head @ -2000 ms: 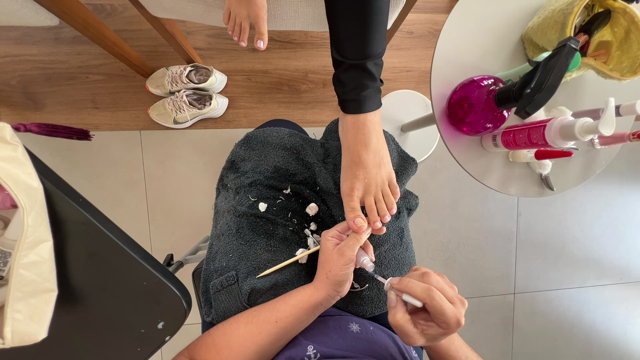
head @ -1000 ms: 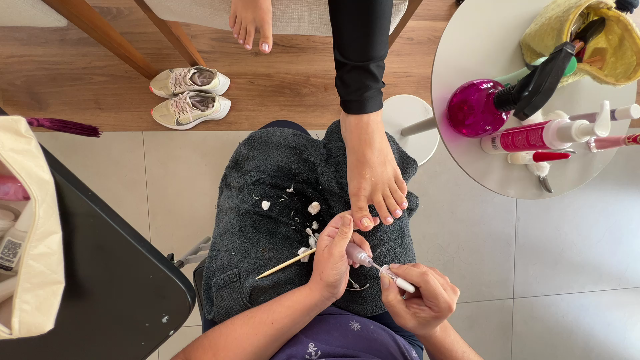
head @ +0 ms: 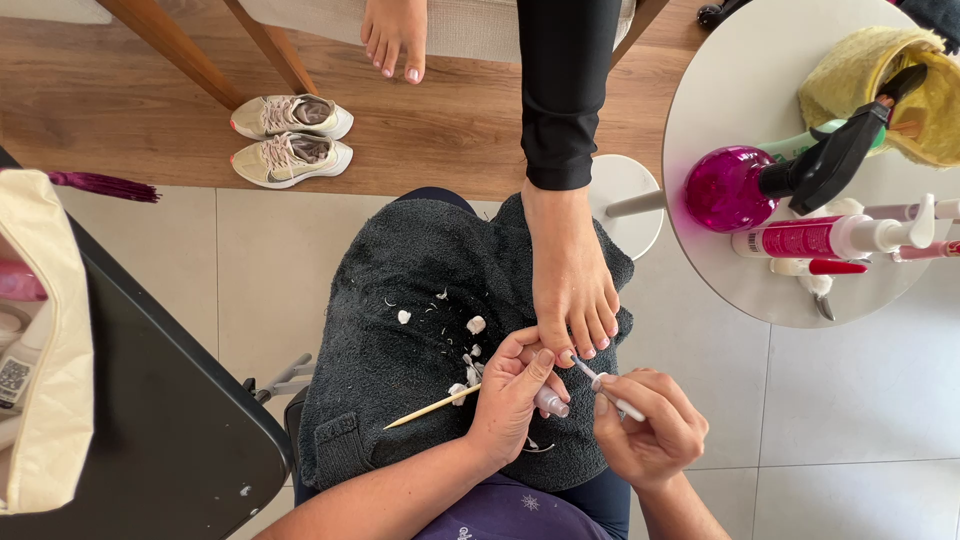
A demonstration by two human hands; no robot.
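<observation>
My left hand [head: 517, 394] holds an open nail polish bottle [head: 551, 402] and a pointed wooden stick [head: 431, 407], its thumb and fingers at the big toe of a person's bare foot [head: 570, 262]. Between the thumb and fingers of my right hand [head: 652, 427] is the white-capped nail polish brush [head: 611, 396], its tip at the big toenail. The foot rests on a dark towel [head: 390, 337] over my lap. Bits of cotton [head: 475, 325] and thin clippings lie on the towel.
At the right, a round table [head: 705, 97] bears a magenta spray bottle [head: 727, 189], a pump bottle [head: 802, 237] and a yellow fabric pouch [head: 840, 75]. A black tabletop [head: 165, 390] with a cream bag [head: 64, 337] stands left. Sneakers [head: 292, 159] and the person's other foot [head: 395, 41] are ahead.
My right hand has brought the brush from the bottle's mouth up to the big toenail. The bottle stays in my left hand.
</observation>
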